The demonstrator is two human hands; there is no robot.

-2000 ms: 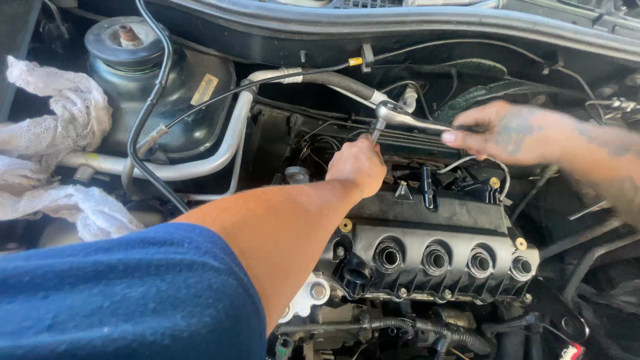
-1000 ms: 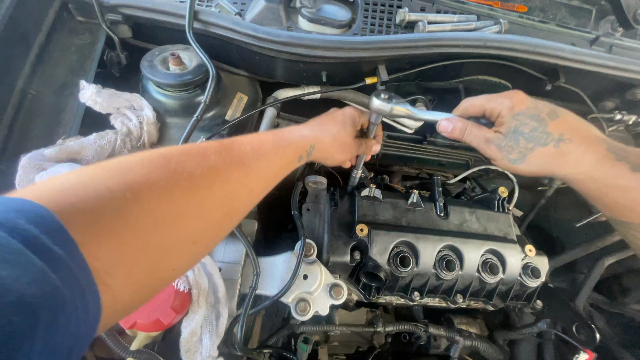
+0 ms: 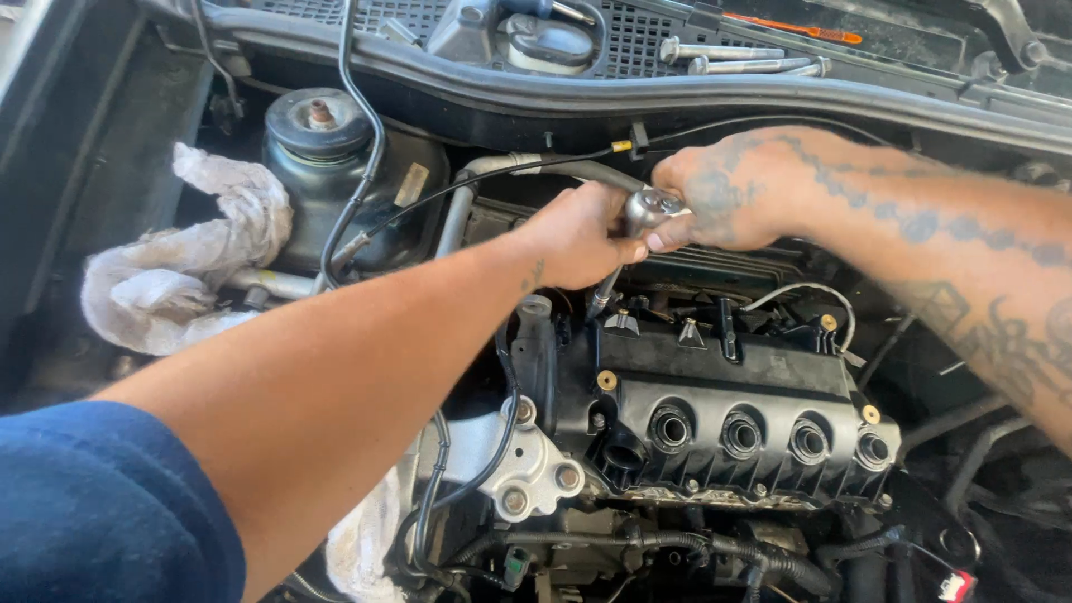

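Both hands meet at the head of a chrome ratchet [image 3: 653, 209], above the back left corner of a black valve cover [image 3: 729, 368]. My left hand [image 3: 586, 234] closes around the ratchet's head and the top of its extension. Wrapped around the head's right side, my right hand [image 3: 712, 193] covers most of the handle. A socket extension [image 3: 605, 291] slants down from the hands to the edge of the valve cover, where its lower end is hidden.
A white rag [image 3: 201, 251] lies by the strut tower [image 3: 322, 126]. Several long bolts [image 3: 745, 63] rest on the cowl near an orange tool [image 3: 796, 28]. A silver engine mount bracket [image 3: 519, 469] sits left of the valve cover, with black hoses and wiring around it.
My right hand has moved from the handle's right end in to the ratchet's head, beside my left hand. The handle, which pointed right before, is now mostly hidden.
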